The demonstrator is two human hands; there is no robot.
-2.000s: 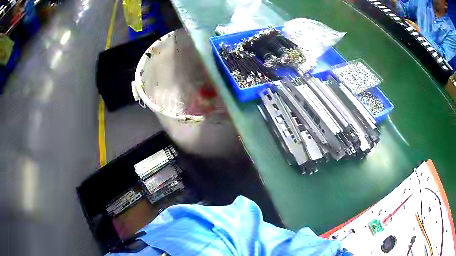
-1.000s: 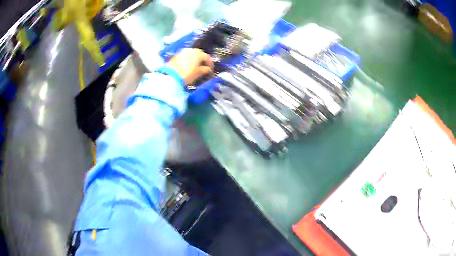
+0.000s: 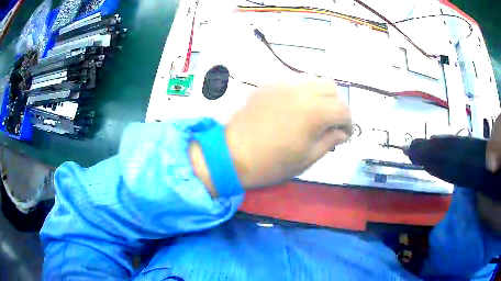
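The white rear chassis (image 3: 285, 104) lies in front of me on a red-orange slab (image 3: 329, 204). My left hand (image 3: 291, 129) is over its near half, fingers curled at its lower middle; whether the fingertips pinch something cannot be told. My right hand (image 3: 494, 145), cut off by the right edge, holds a black electric screwdriver (image 3: 453, 155), its thin bit pointing left towards my left hand. A green circuit board (image 3: 180, 84) with red wires and a black oval speaker (image 3: 216, 82) sit at the panel's left. A red-black wire harness (image 3: 420, 97) crosses the panel.
Slotted metal brackets (image 3: 63, 82) are piled at the upper left on the green bench (image 3: 129, 82), beside blue bins (image 3: 26, 129) of small dark parts. A whitish bucket (image 3: 27, 189) stands below the bench at the left. A multicolour cable (image 3: 329, 16) crosses the upper panel.
The view has swung right onto the panel. My left hand has moved from the blue bin to above the panel. My right hand and the screwdriver have come into view.
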